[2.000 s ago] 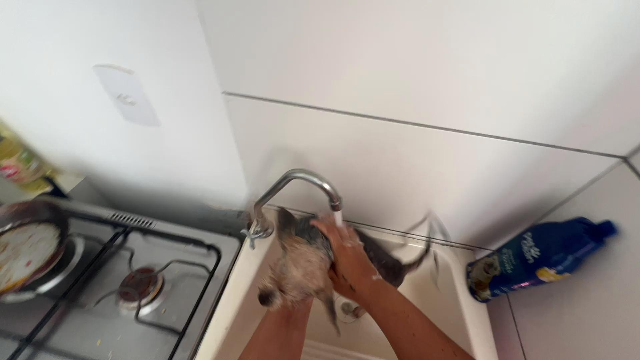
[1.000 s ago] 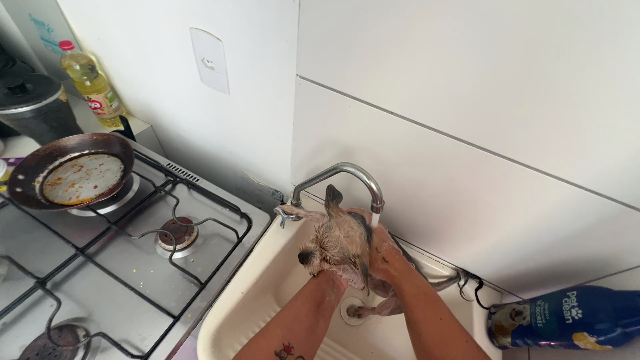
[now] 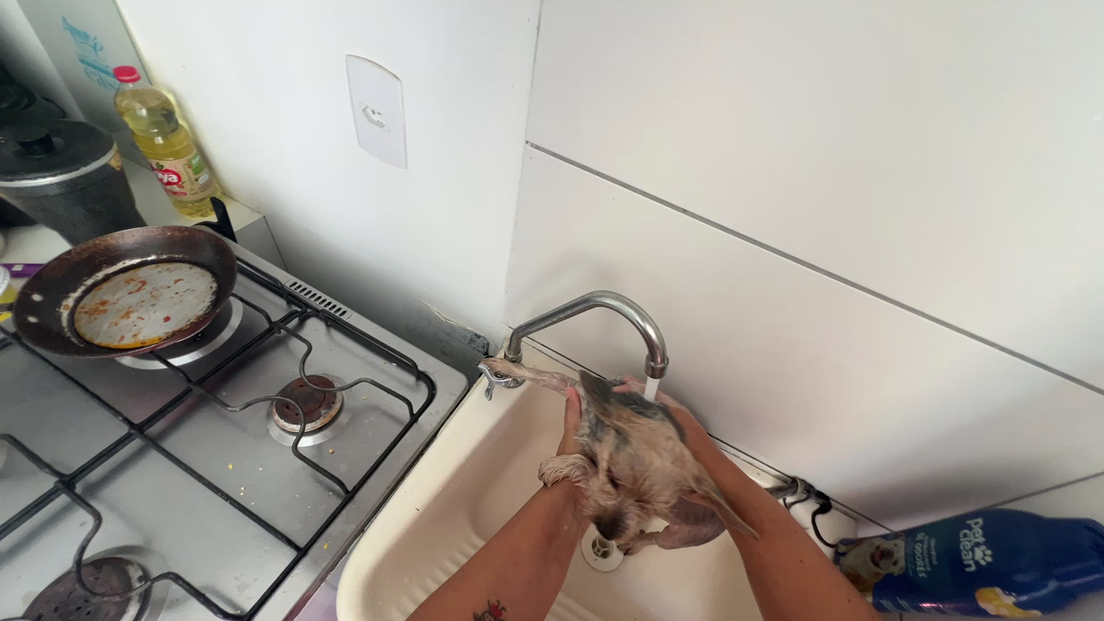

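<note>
A small wet dog with tan and dark fur [image 3: 638, 457] is held up in a cream laundry sink [image 3: 379, 535], its head toward the camera. My left hand [image 3: 573, 431] supports its chest and side, partly hidden by the fur. At the dog's back, under the curved metal faucet [image 3: 604, 302], lies my right hand [image 3: 668, 405], its fingers partly hidden. Water runs from the spout onto the dog. One foreleg stretches out to the tap handle [image 3: 500, 375]; the other paw rests over my left wrist. Below the dog's muzzle shows the drain [image 3: 602, 552].
Left of the sink stands a gas stove [image 3: 414, 466] with a dirty frying pan [image 3: 147, 297] on its grate. An oil bottle [image 3: 164, 138] and a lidded pot [image 3: 65, 181] stand behind. A blue Pet Clean bottle [image 3: 975, 561] lies at the sink's right; the wall rises close behind.
The dog's head has turned and lowered, with its muzzle now above the drain. Its foreleg still reaches the tap handle, as one second ago. The view has shifted since two seconds ago.
</note>
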